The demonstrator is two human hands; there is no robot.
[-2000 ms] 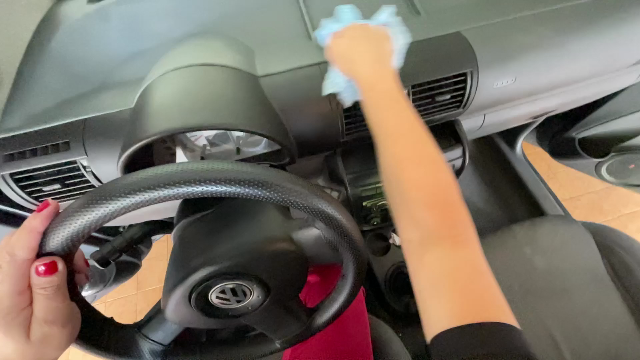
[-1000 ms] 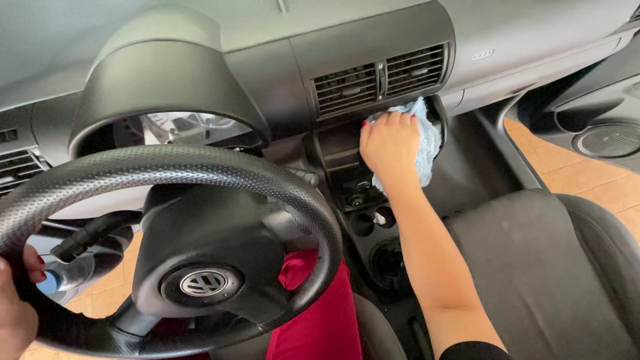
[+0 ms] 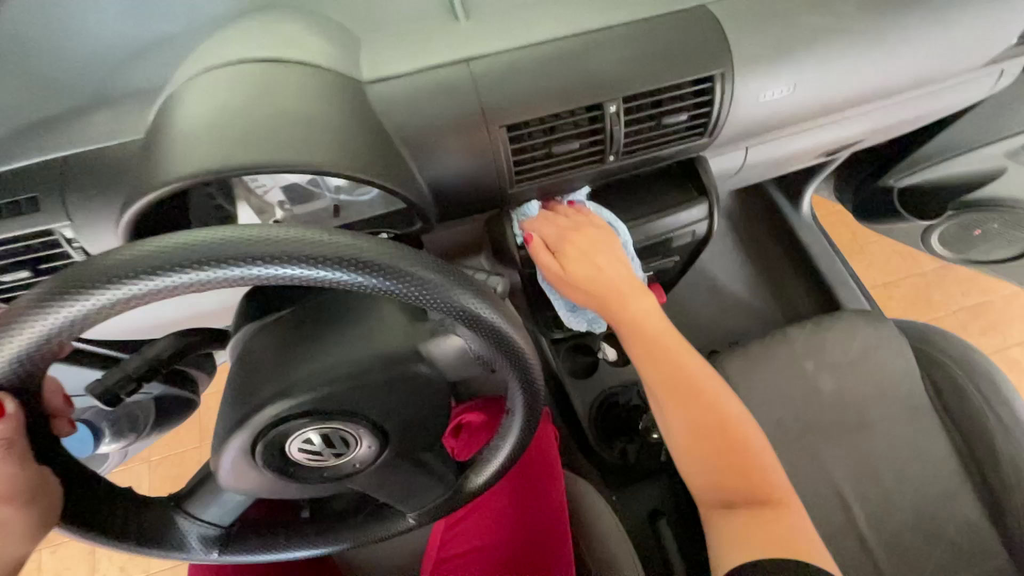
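My left hand (image 3: pixel 28 472) grips the left side of the black steering wheel (image 3: pixel 272 256), partly cut off by the view's edge. My right hand (image 3: pixel 580 256) presses a light blue cloth (image 3: pixel 588 314) flat against the left part of the center console (image 3: pixel 672 216), just below the center air vents (image 3: pixel 612 128). The cloth spreads under the palm and fingers and hides part of the console's front. Below it are the cup holders (image 3: pixel 578 357), with a small white object beside one of them.
The instrument cluster hood (image 3: pixel 264 120) rises behind the wheel. A black stalk (image 3: pixel 152 364) sticks out left of the column. A bottle with a blue cap (image 3: pixel 80 438) lies in the door pocket. The passenger seat (image 3: pixel 848 432) stands right of my forearm.
My right hand has come down with the cloth from the dashboard top above the vents to the console, then moved to the console's left side. My left hand stays at the wheel.
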